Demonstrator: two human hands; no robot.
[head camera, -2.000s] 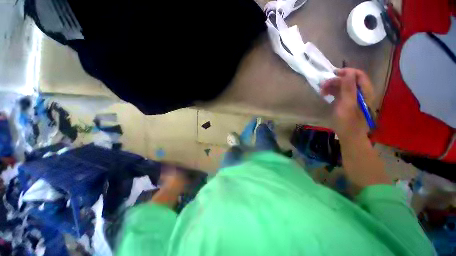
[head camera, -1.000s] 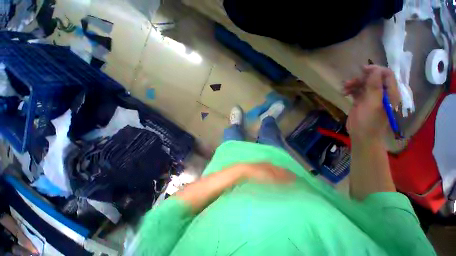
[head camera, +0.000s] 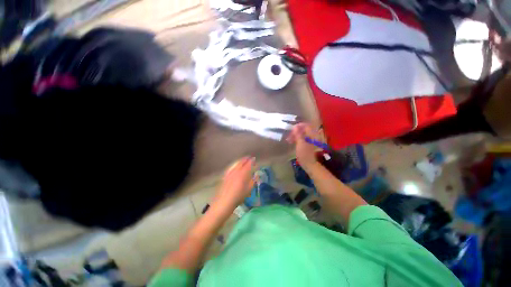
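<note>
White tape strips (head camera: 215, 73) lie tangled on the brown table, their ends reaching toward my right hand. My right hand (head camera: 304, 140) holds a blue marking pen (head camera: 317, 143) at the strip ends; whether it also touches the strips is unclear. My left hand (head camera: 240, 175) is at the table's front edge, blurred, with nothing visible in it; its finger spread is unclear. A white tape roll (head camera: 274, 72) lies beside the strips. Dark cut pieces (head camera: 112, 151) fill the table's left side, with a pink-red bundle tie (head camera: 55, 83) across them.
Scissors (head camera: 294, 59) lie right of the roll. Grey panels (head camera: 375, 61) with a dark strip rest on red cloth (head camera: 358, 126) at the right. A blue crate (head camera: 354, 162) and a black plastic bag (head camera: 417, 221) are on the floor. Scraps lie on the floor.
The view has turned back over the table, showing more red cloth. My left hand has moved from in front of my body to the table's edge. My right hand still holds the pen.
</note>
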